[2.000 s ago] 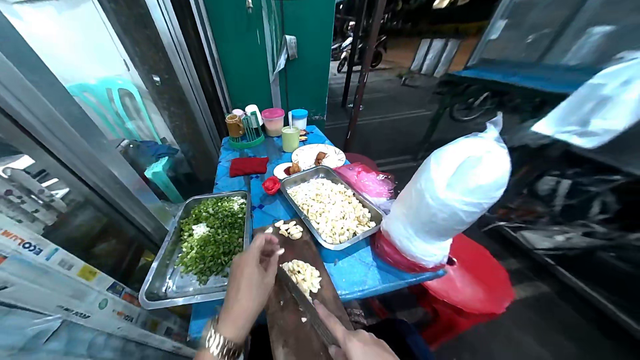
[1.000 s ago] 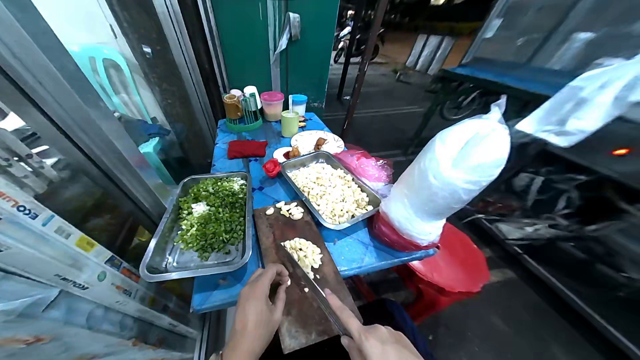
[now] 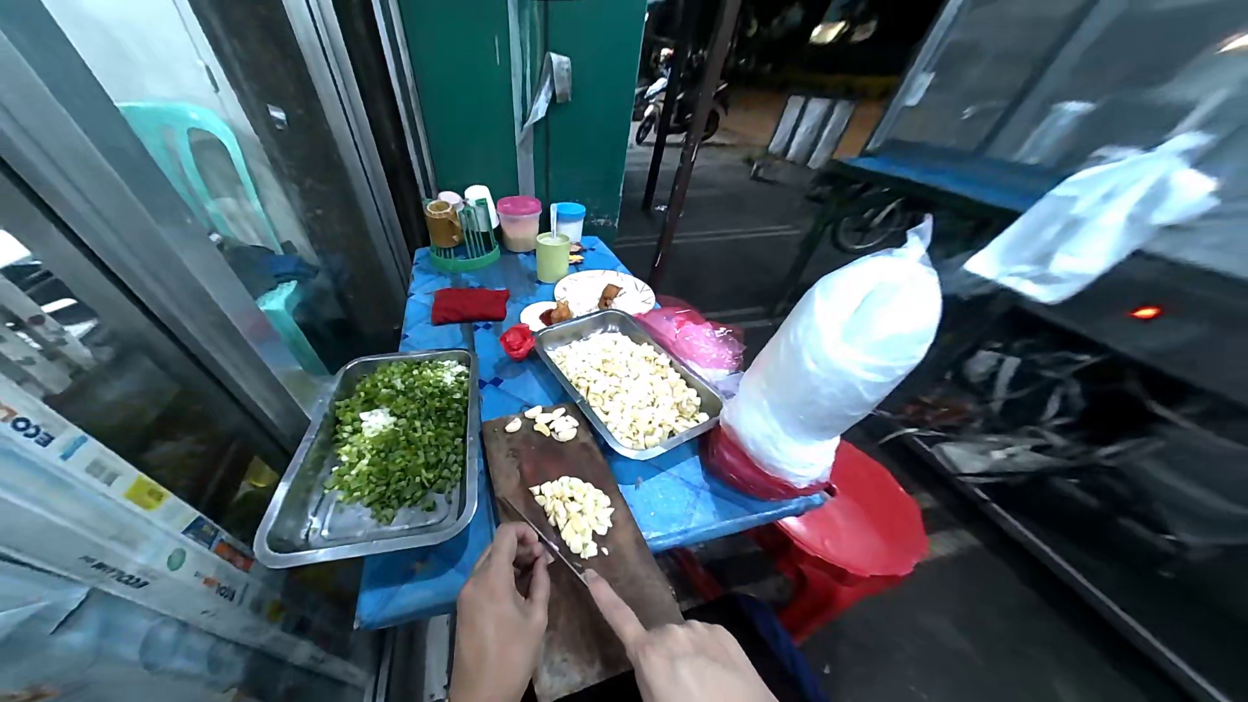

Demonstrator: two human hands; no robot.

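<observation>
A knife (image 3: 544, 542) lies under my right hand (image 3: 682, 655), whose index finger stretches along the blade; the handle is hidden in my grip. My left hand (image 3: 502, 609) is beside the blade with its fingertips pinched together, and whatever they hold is hidden. Below both is a wooden cutting board (image 3: 624, 575) bearing a pile of chopped garlic (image 3: 575, 514) and, at its far end, several whole cloves (image 3: 552, 423). Left of the board, a metal tray (image 3: 292, 517) holds chopped green onions (image 3: 400, 439). Beyond its right side, a second metal tray (image 3: 639, 453) is full of pale chopped pieces (image 3: 629, 385).
On the blue-covered table (image 3: 673, 512) stand a white plastic bag roll (image 3: 829, 361), a plate with food (image 3: 639, 292), a green cup (image 3: 552, 258), lidded tubs and a folded red cloth (image 3: 470, 305). A red stool (image 3: 858, 526) is at right; glass panels stand at left.
My left hand was raised over the board two seconds ago and is now down beside the blade. My right index finger now reaches along the knife.
</observation>
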